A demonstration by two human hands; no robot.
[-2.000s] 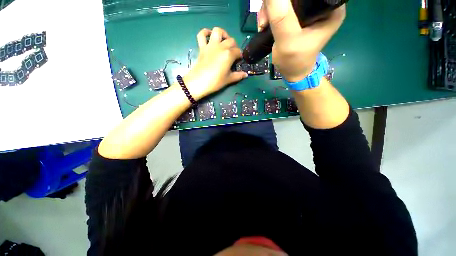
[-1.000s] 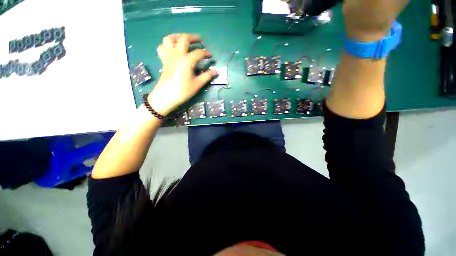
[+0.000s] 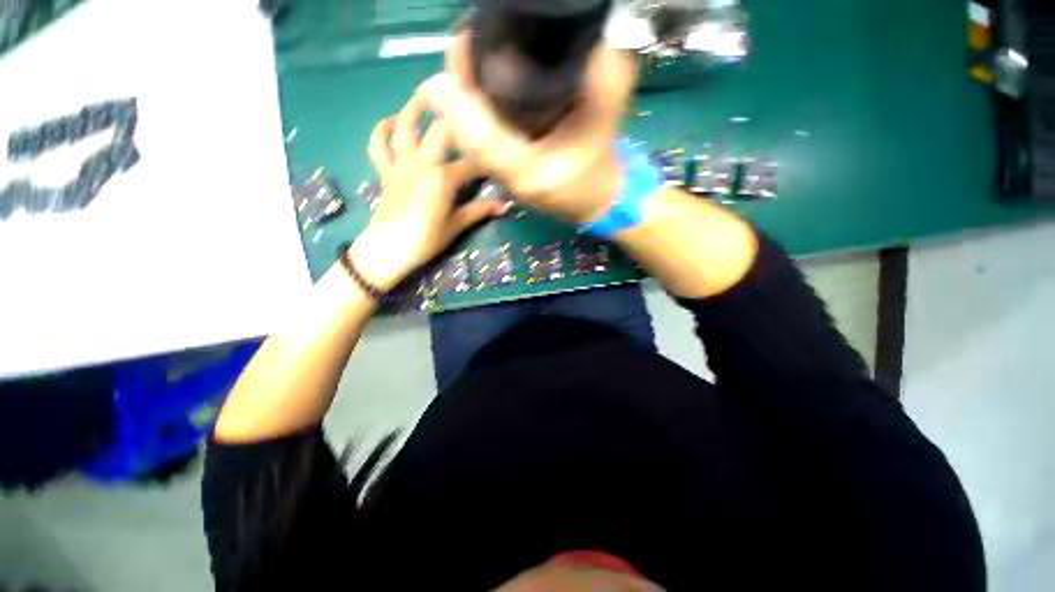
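My right hand (image 3: 544,145) is closed around a thick black electric screwdriver (image 3: 538,58); its tip is hidden behind the hand. My left hand (image 3: 417,191) rests on the green mat to the left, thumb and fingers apart around a spot partly covered by the right hand. A circuit board module (image 3: 494,197) shows in part at the left thumb; whether the hand grips it cannot be told. More modules (image 3: 544,261) stand in a row along the mat's near edge, and others (image 3: 714,175) lie to the right of my right hand. The picture is blurred.
The screw feeder (image 3: 683,29), shiny on top, stands at the far side. A white sheet (image 3: 150,254) with dark square boards (image 3: 72,131) covers the left. A black tray (image 3: 1027,139) and a yellow-and-metal item (image 3: 981,41) lie at the right edge. A blue object (image 3: 162,422) is below the bench.
My right hand and the screwdriver have come from the screw feeder leftward and nearer, beside my left hand. My left hand, earlier farther right, stays around the same spot since the last frame.
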